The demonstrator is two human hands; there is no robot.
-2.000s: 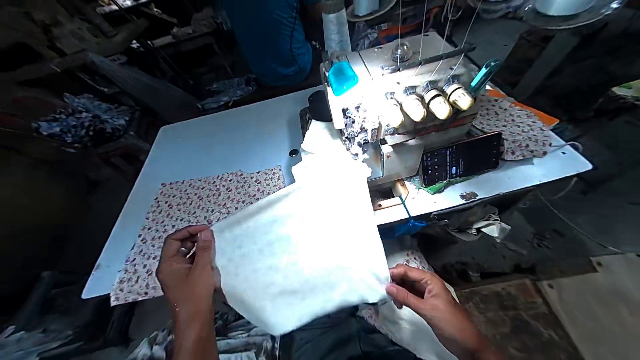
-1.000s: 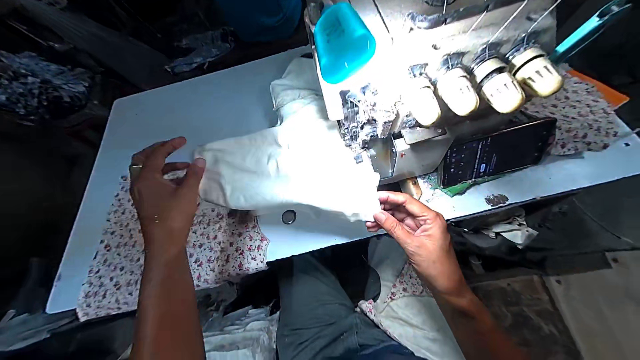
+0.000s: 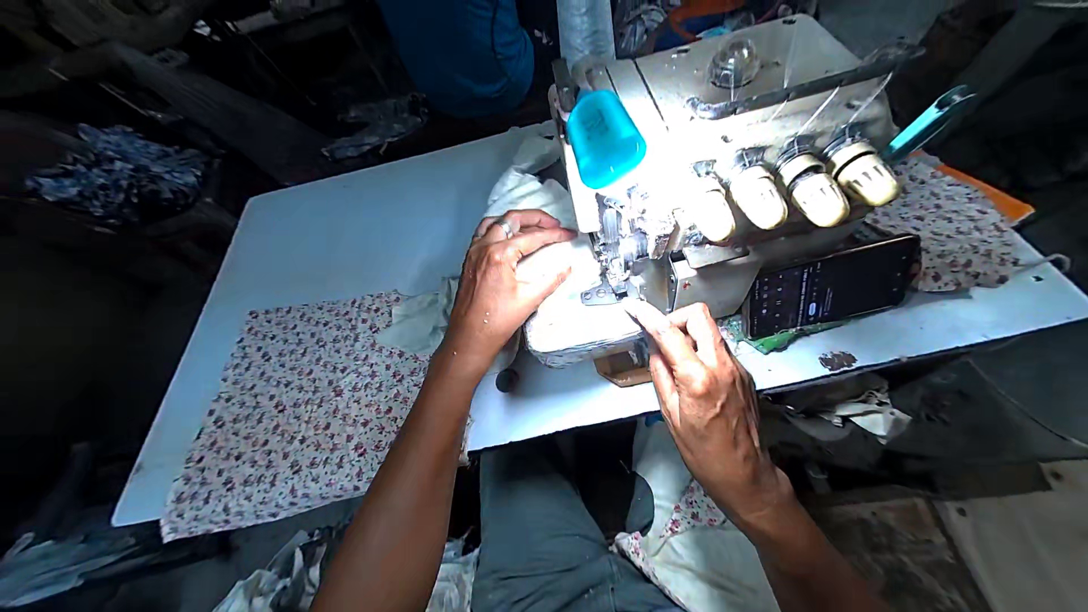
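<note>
A white overlock sewing machine [image 3: 714,280] stands on a pale table, its presser foot [image 3: 602,294] brightly lit. Left of the needle area, my left hand [image 3: 510,272] rests on white fabric [image 3: 531,200], thumb and fingers bent over it. The fabric trails behind and left of the machine. My right hand [image 3: 701,374] is just in front of the presser foot, its index fingertip close to it; whether it pinches a fabric edge is hard to tell in the glare. A floral-print cloth [image 3: 297,408] lies on the table at left, partly under my left forearm.
A smartphone [image 3: 833,285] leans against the machine's right front. Another floral cloth [image 3: 943,225] lies behind it. Turquoise-handled thread snips [image 3: 931,123] stand at the machine's right. White and floral fabric [image 3: 705,561] hangs by my lap. A person in blue [image 3: 463,55] is beyond the table.
The white fabric, earlier spread between both hands, now lies at the machine and behind it. My left hand has moved right, onto the fabric beside the needle area; my right hand has come to the presser foot.
</note>
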